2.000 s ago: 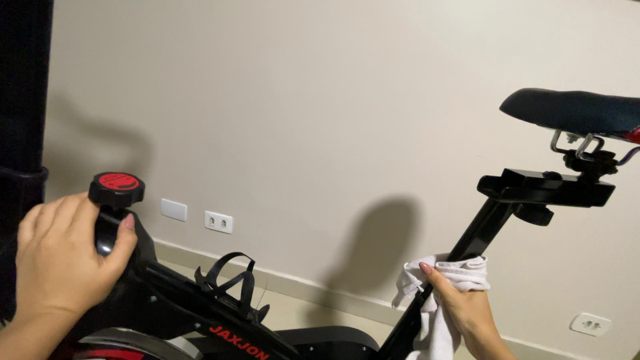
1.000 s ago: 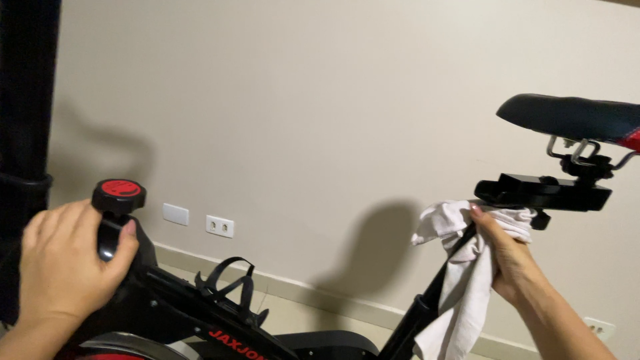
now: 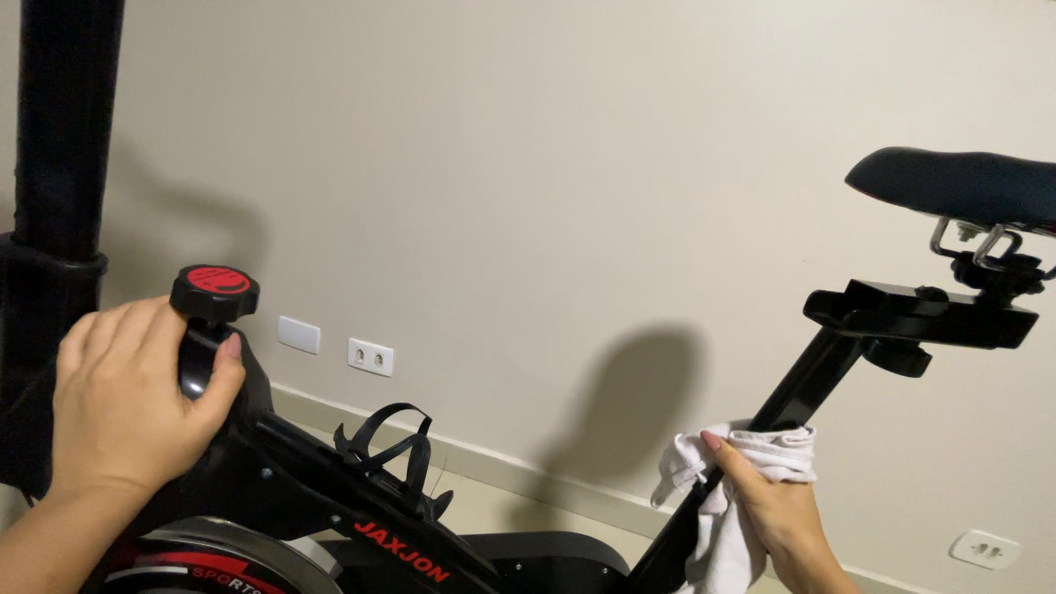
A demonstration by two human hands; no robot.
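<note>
My left hand (image 3: 136, 396) rests over the black frame of an exercise bike, just below a black tension knob (image 3: 214, 293) with a red top. My right hand (image 3: 771, 503) holds a white cloth (image 3: 730, 528) wrapped around the slanted black seat post (image 3: 804, 379), its thumb toward the wall side. Part of the cloth hangs down beside the post. Above and to the right of that hand is the black saddle (image 3: 957, 186) on its sliding bracket (image 3: 932, 313).
A black bottle cage (image 3: 400, 454) sits on the sloping frame tube. The flywheel (image 3: 206, 561) is at the lower left, near the black front post (image 3: 62, 132). Behind the bike stands a beige wall (image 3: 511, 181) with sockets (image 3: 370, 357) and a skirting board.
My right hand and the cloth went up the seat post to just below the bracket, then came back down it. My left hand has stayed at the frame by the knob.
</note>
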